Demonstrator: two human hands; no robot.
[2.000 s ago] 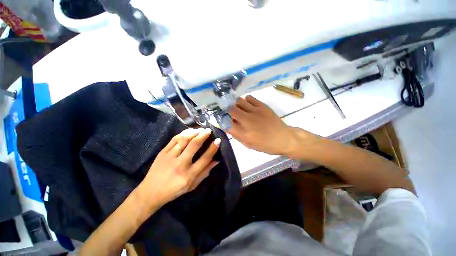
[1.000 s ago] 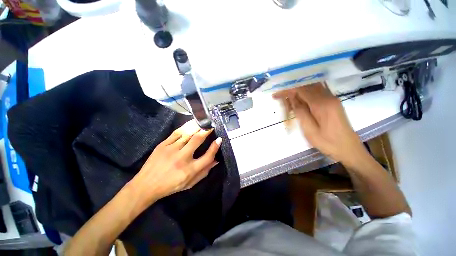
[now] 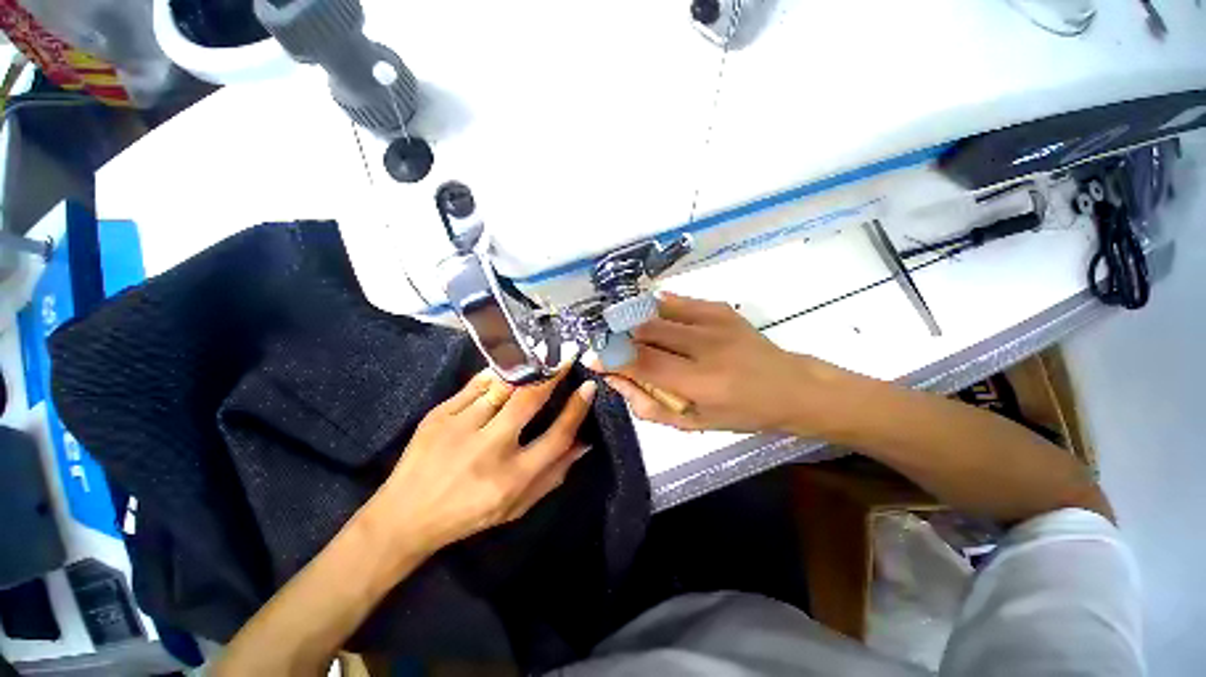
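The black cloth (image 3: 318,397) is heaped left of the needle area and hangs down toward my lap. Its narrow folded band (image 3: 624,463) runs from the presser foot area toward me. My left hand (image 3: 463,456) lies on the cloth, fingertips pressing it just in front of the finger guard (image 3: 496,318). My right hand (image 3: 721,370) is right of the foot and holds the awl (image 3: 648,392) by its yellow-brown handle, its tip end toward the band. The grey metal attachment (image 3: 628,318) is beside my right fingers. The fingers and guard hide the needle point.
The white sewing machine head (image 3: 846,79) spans the top. A silver tapered tool (image 3: 903,278), a dark screwdriver (image 3: 992,230) and black-looped snips (image 3: 1120,265) lie along the bed to the right. A cardboard box (image 3: 840,549) is below the table edge.
My right hand went right to the bed, took hold of the awl and came back beside the foot. My left hand stays on the cloth.
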